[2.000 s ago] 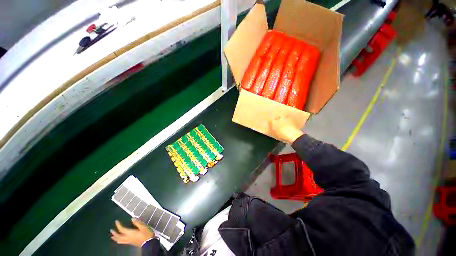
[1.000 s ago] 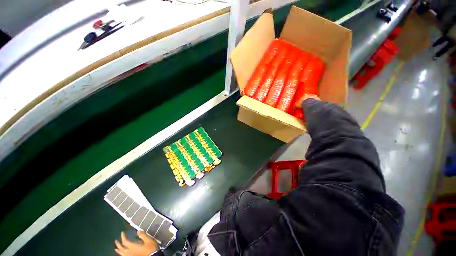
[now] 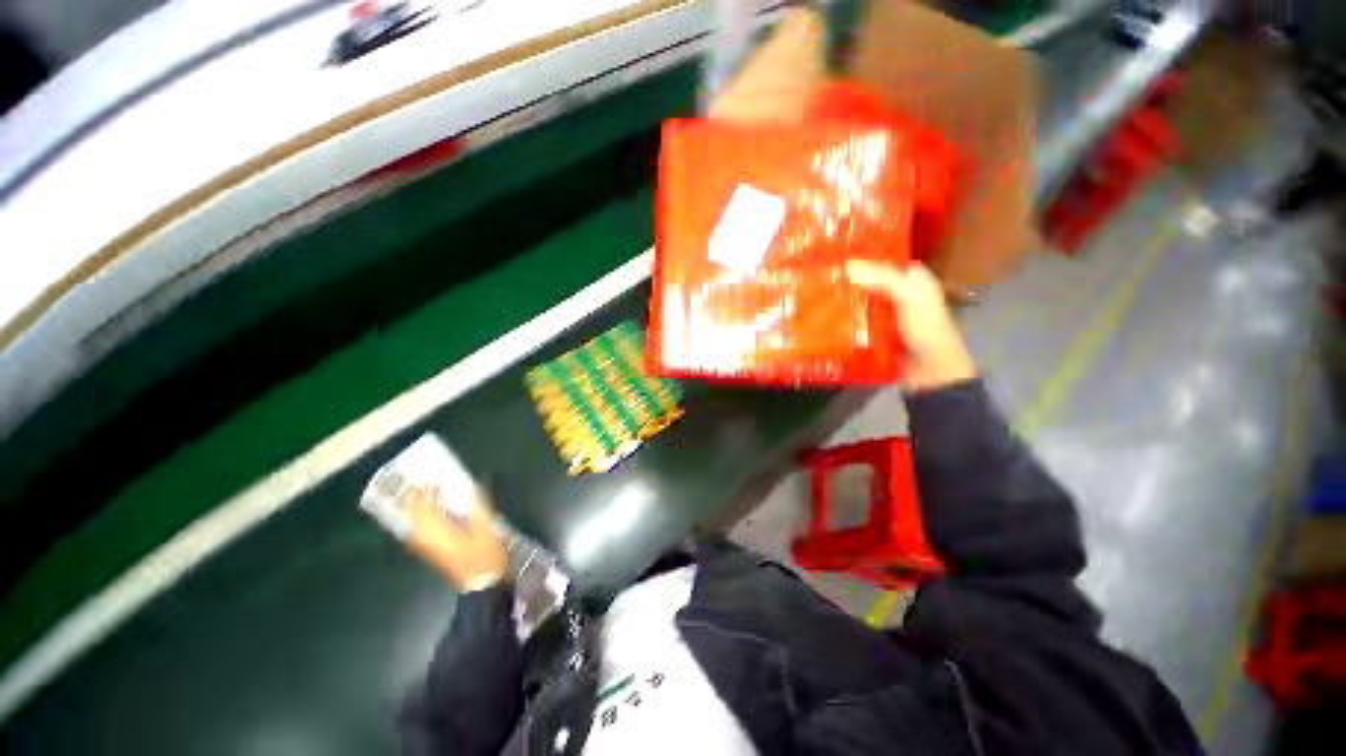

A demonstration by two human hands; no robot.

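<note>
My right hand [image 3: 918, 318] grips the right edge of a red bubble bag [image 3: 797, 318], held up in front of the open brown carton [image 3: 952, 89]. The bag looks flat and square and bears a white label [image 3: 747, 231]. Other red bags show behind it in the carton. My left hand [image 3: 456, 541] lies over the label sheet [image 3: 428, 465] on the dark green bench; blur hides whether its fingers grip the sheet. A green and gold PCB panel [image 3: 602, 396] lies between the sheet and the bag, its upper right corner close to the bag's edge.
A white raised shelf [image 3: 192, 177] runs along the far side, with a small dark and red object [image 3: 369, 27] on it. A red stool [image 3: 871, 510] stands on the floor beside the bench. More red stools stand farther right by the yellow floor line.
My right hand has come out of the carton with a red bag and raised it over the carton's front. My left hand has moved from beside the label sheet onto it.
</note>
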